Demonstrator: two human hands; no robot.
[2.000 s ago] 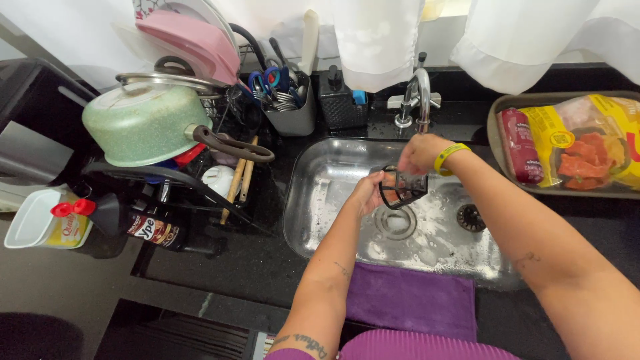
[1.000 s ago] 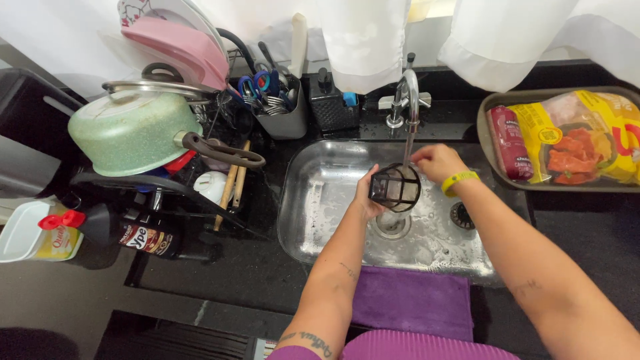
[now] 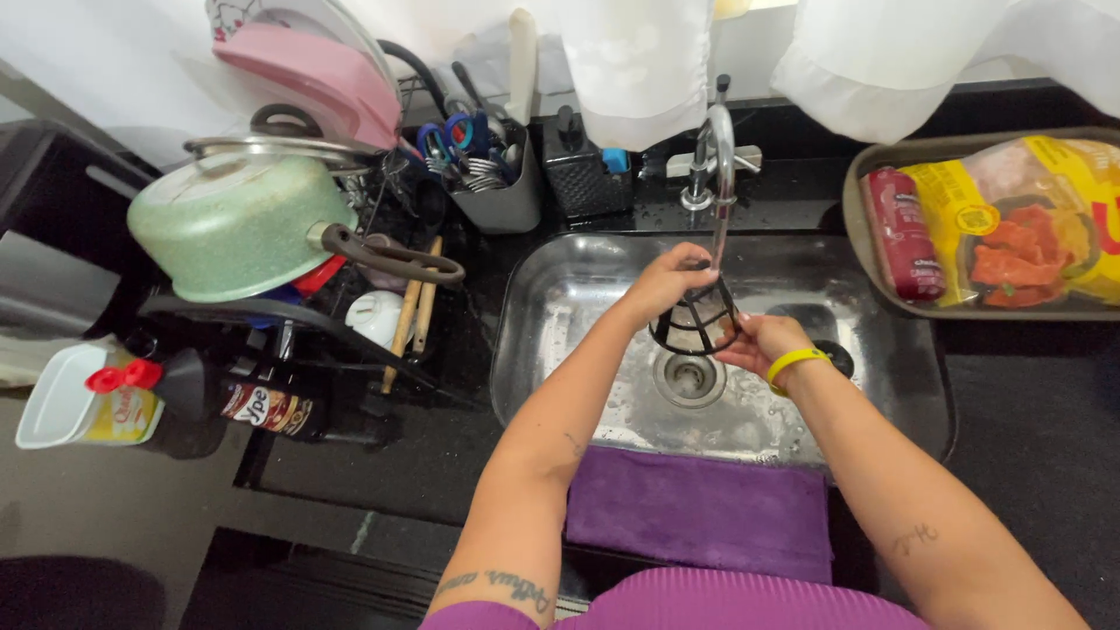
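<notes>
A black open-frame filter basket (image 3: 697,318) is held over the steel sink (image 3: 560,350), wide rim down and tilted, under the stream from the chrome faucet (image 3: 723,149). My left hand (image 3: 672,284) grips its narrow upper end. The fingers of my right hand (image 3: 763,343), with a yellow wristband above it, hold the rim on the right side. Below the basket is the metal drain (image 3: 690,376). A black round strainer (image 3: 834,357) lies in the sink to the right, partly hidden by my right wrist.
Left of the sink stands a dish rack (image 3: 236,308) with a green pot (image 3: 236,227), beside a utensil holder (image 3: 499,197). A purple cloth (image 3: 700,516) lies along the front edge. At right is a tray (image 3: 862,236) of packaged food. Dish-soap bottle (image 3: 271,409) at far left.
The basket has turned over, from its wide rim facing right to facing down. My left hand has moved up to its narrow end, and my right hand has moved down from near the faucet stream to the rim.
</notes>
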